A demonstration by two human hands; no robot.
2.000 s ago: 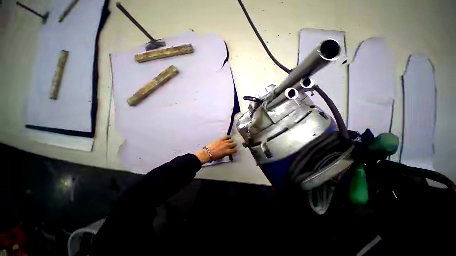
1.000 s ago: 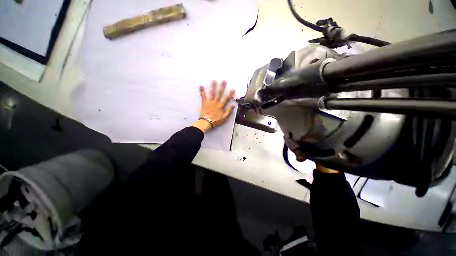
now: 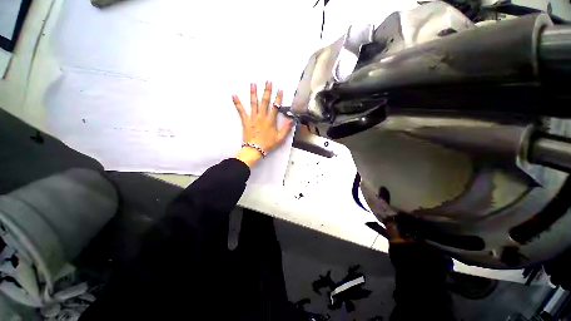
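Observation:
The cutting machine [image 3: 438, 163], with a large silver motor body and grey tubes, fills the right side. Its flat metal base plate [image 3: 313, 143] shows by the right edge of the white paper-topped lay [image 3: 156, 94]. My left hand [image 3: 260, 125] lies palm down on the paper with fingers spread, left of the machine's front, holding nothing. My right hand [image 3: 394, 231] shows only as a small dark part at the motor's lower left, closed against the machine; most of its fingers and its grip are hidden. The blade is not clearly visible.
A grey bin [image 3: 62, 213] with scraps stands on the floor at the lower left. Black and white scraps [image 3: 347, 287] lie on the floor below the table edge. A metal weight [image 3: 105, 2] is cut off at the top.
The view has moved closer and the machine looks larger. My left hand, first by the lay's lower right corner, is now flat with spread fingers. My right hand has come into view under the motor.

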